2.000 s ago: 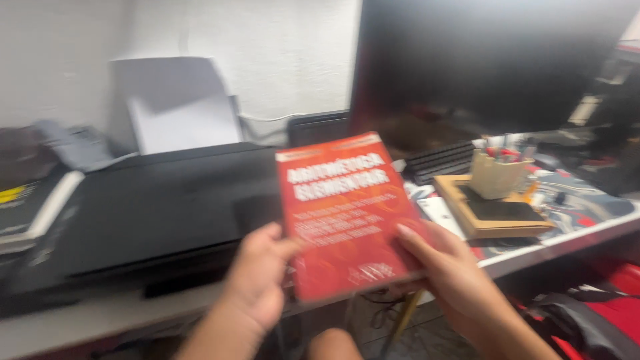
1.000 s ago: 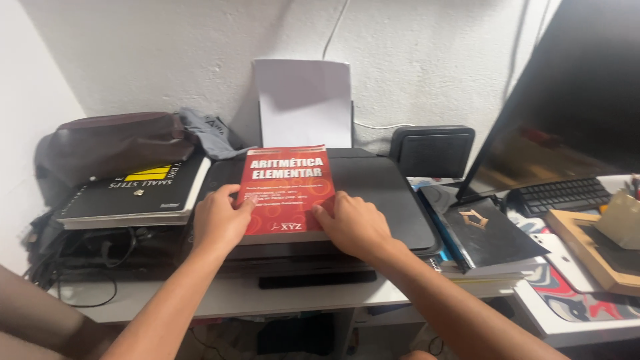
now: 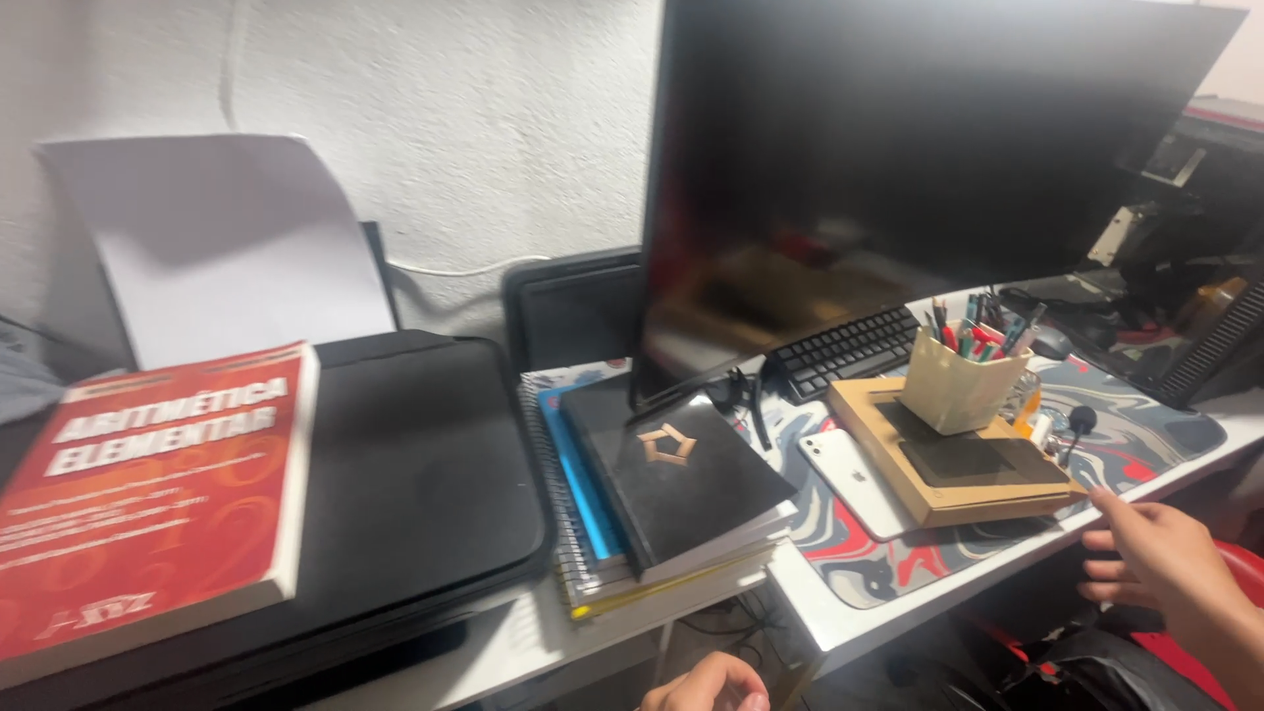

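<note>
A red paperback book lies on the black printer at the left, with neither hand on it. My left hand shows only in part at the bottom edge, fingers curled, and whether it holds anything is hidden. My right hand has its fingers apart, beside the near right corner of a cardboard box. A black phone and a pen holder full of pens rest on that box. A white tablet lies beside the box, partly under it.
Stacked notebooks with a black notebook on top stand between the printer and the marbled desk mat. A large monitor rises behind the keyboard. White paper stands in the printer's rear tray. A red and black item is below the desk.
Both hands have let go of the red book, which remains on the printer. My right hand has moved right to the cardboard box. The view has swung right.
</note>
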